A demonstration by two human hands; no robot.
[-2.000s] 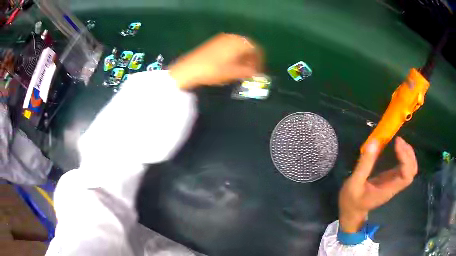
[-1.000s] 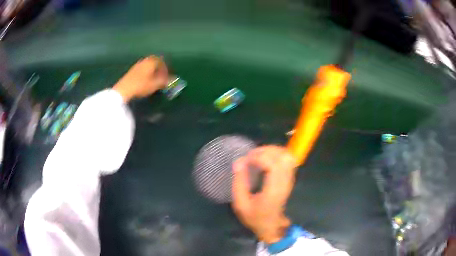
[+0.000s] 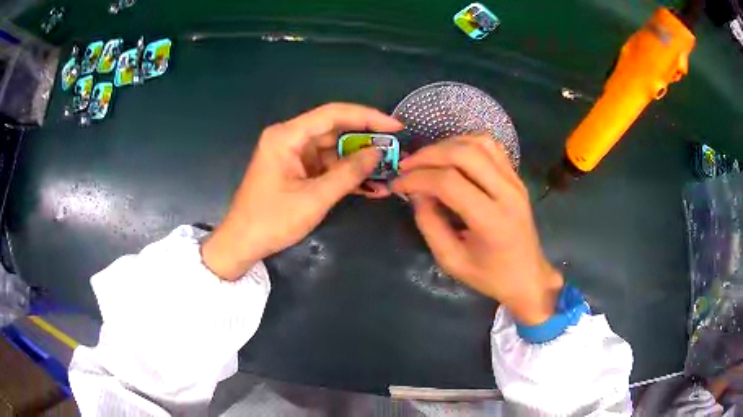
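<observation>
My left hand (image 3: 297, 175) holds a small teal-rimmed unit (image 3: 355, 145), yellow-green and dark inside, between thumb and fingers at the middle of the view. My right hand (image 3: 477, 212) is at the unit's right edge, its thumb and fingertips close together there. Whether they hold a small part is too small to tell. The round dimpled screw tray (image 3: 444, 108) lies just behind, partly hidden by my right hand. The orange electric screwdriver (image 3: 627, 94) hangs at the right, untouched, its thin bit pointing down and left.
A cluster of several teal units (image 3: 102, 99) lies at the upper left. A single unit (image 3: 476, 20) lies at the top on the green belt. Another unit (image 3: 708, 160) is at the right edge, above a clear plastic bag (image 3: 717, 244). Blue and yellow edging shows at lower left.
My left hand has brought a unit from the belt side back to the middle. My right hand has come to meet it, away from the screwdriver. The view has shifted too.
</observation>
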